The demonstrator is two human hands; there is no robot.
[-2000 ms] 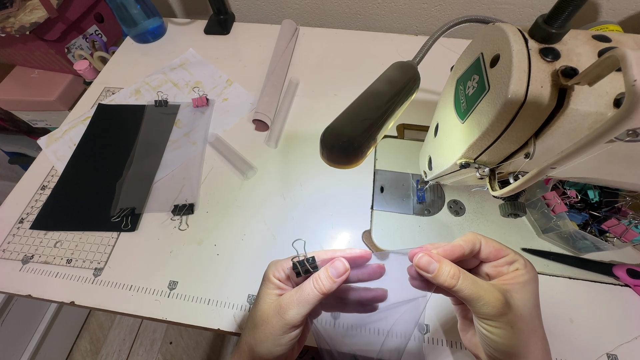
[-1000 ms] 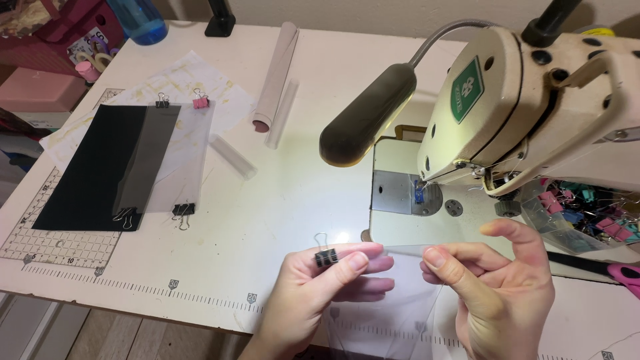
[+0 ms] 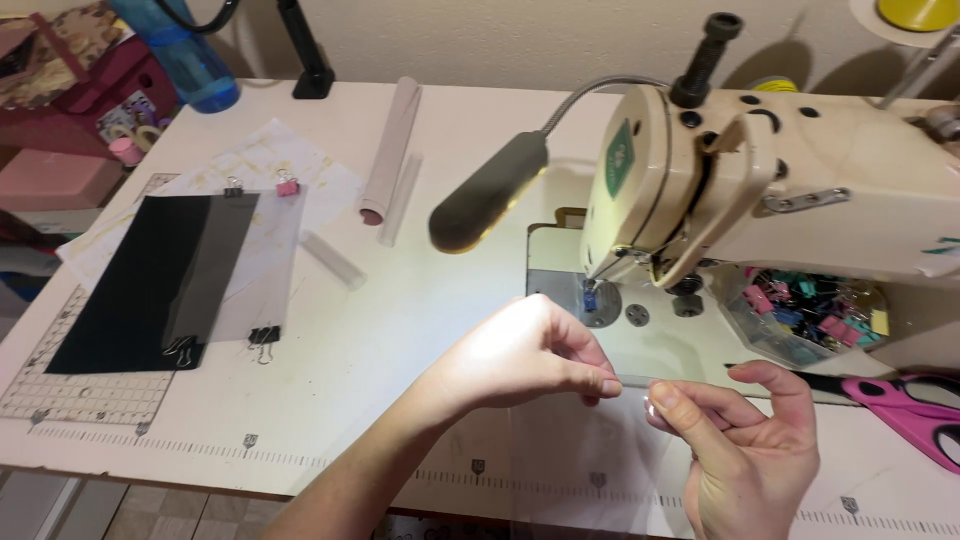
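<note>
Between my hands, at the table's front edge, hangs a clear plastic sheet [image 3: 581,457]. My left hand [image 3: 536,356] pinches its top edge between thumb and fingertips, palm turned down. My right hand [image 3: 742,435] grips the same edge at the right corner, with its index finger raised. Just behind them is the sewing machine [image 3: 712,180], its presser foot [image 3: 589,298] over the metal needle plate. Farther left lies a black sheet [image 3: 135,285] overlapped by translucent sheets, with black binder clips [image 3: 264,335] and a pink binder clip [image 3: 286,184] on the edges.
Pink-handled scissors [image 3: 892,405] lie right of my right hand, near a clear box [image 3: 780,337] of binder clips. A lamp [image 3: 491,191] reaches over the table. Rolled material [image 3: 390,154], a small clear roll [image 3: 334,261], a gridded ruler [image 3: 90,390] and a blue bottle [image 3: 195,67] are at left.
My left hand has turned over and moved right along the sheet, close to my right hand. The black binder clip earlier at my left fingers is no longer visible there.
</note>
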